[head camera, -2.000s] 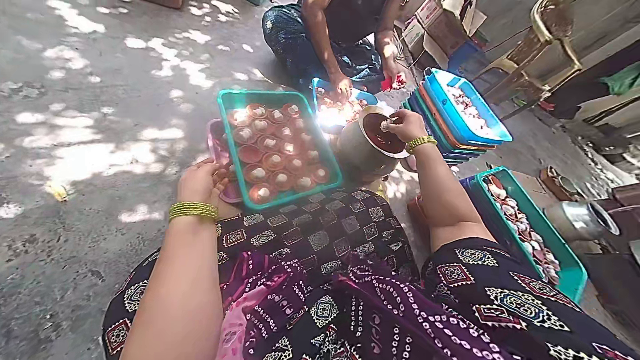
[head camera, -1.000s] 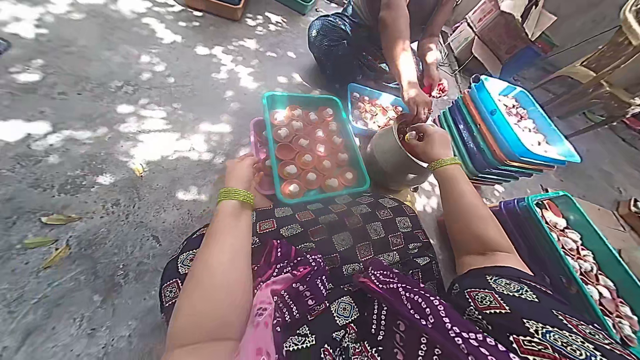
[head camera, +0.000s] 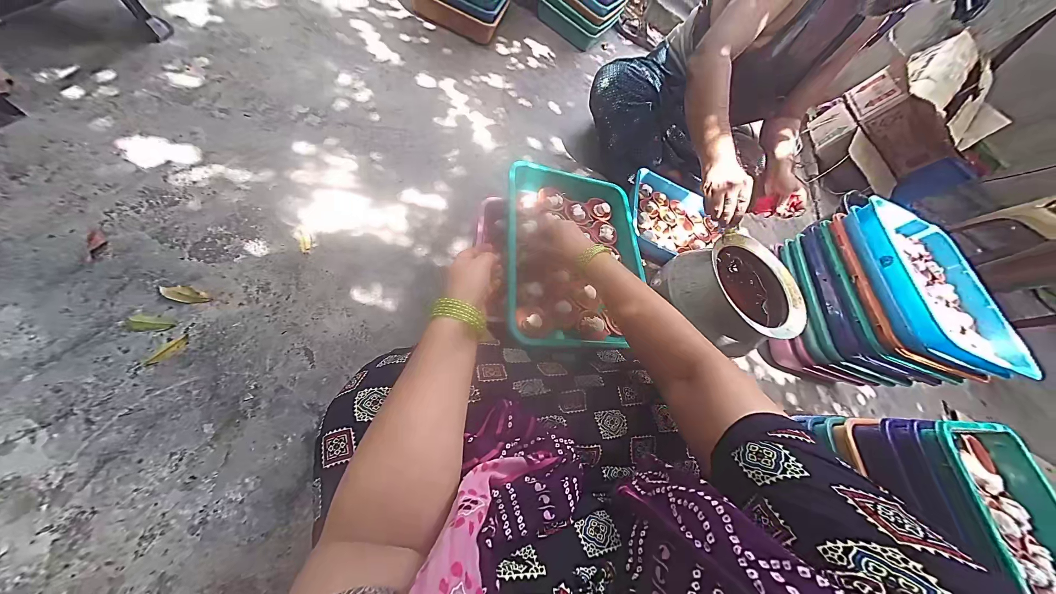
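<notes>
A green plastic tray (head camera: 569, 340) holding rows of small reddish clay cups with whitish lumps in them rests in front of my lap, over a pink tray (head camera: 490, 216). At its left edge is my left hand (head camera: 474, 276), its fingers partly hidden by the trays. My right hand (head camera: 561, 239) reaches over the cups inside the green tray; blur hides its fingertips and whether it holds anything. Just right of the tray, a round metal pot (head camera: 709, 297) with dark reddish liquid leans tilted toward me.
Across from me a person's hand (head camera: 726, 191) hangs between a blue tray (head camera: 656, 247) of cups and the pot; their other hand holds something red. Tray stacks (head camera: 850, 289) stand at right, with another stack (head camera: 907, 450) below. Cardboard boxes (head camera: 895, 124) lie behind.
My right hand has moved left from the pot's mouth to over the cups in the green tray. My left hand stays at the tray's left side. The view has shifted.
</notes>
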